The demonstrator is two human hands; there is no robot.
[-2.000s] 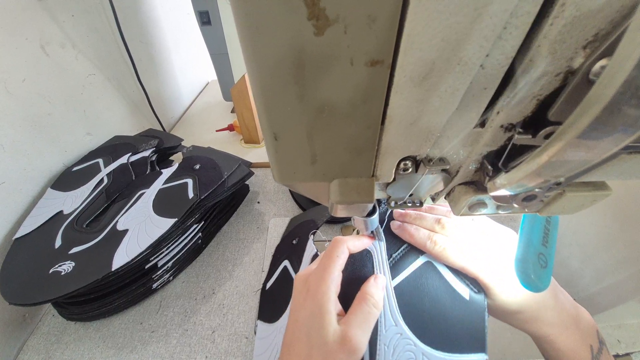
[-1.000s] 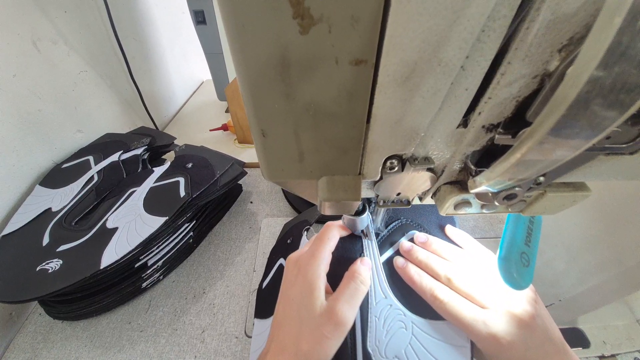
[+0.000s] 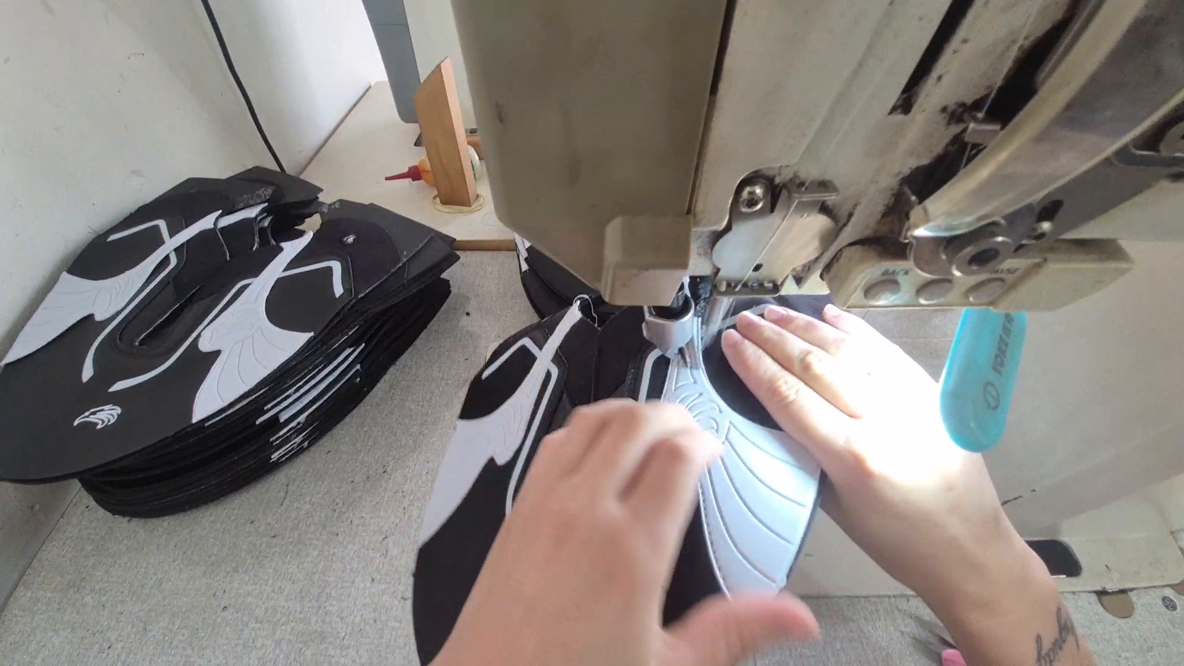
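A black and white shoe upper [image 3: 758, 490] lies under the presser foot [image 3: 673, 324] of an industrial sewing machine [image 3: 592, 120]. White stitched panels with curved, wing-like lines run down from the foot. My right hand [image 3: 823, 398] rests flat on the upper's black part, just right of the foot, with its fingertips near the needle area. Over the upper's middle, below the foot, is my left hand [image 3: 610, 518], somewhat blurred, its fingers bent and thumb spread to the right; whether it touches the material I cannot tell.
A thick stack of matching shoe uppers [image 3: 259, 342] lies on the grey table at left. Behind it are a wooden block [image 3: 446, 139] and a small bottle with a red nozzle [image 3: 412, 173]. A turquoise tag [image 3: 982, 379] hangs under the machine head at right. More pieces [image 3: 546, 282] lie behind the foot.
My left hand has come away from beside the presser foot, toward me, its thumb now spread. More of the white panel lies below the foot. My right hand stays on the upper.
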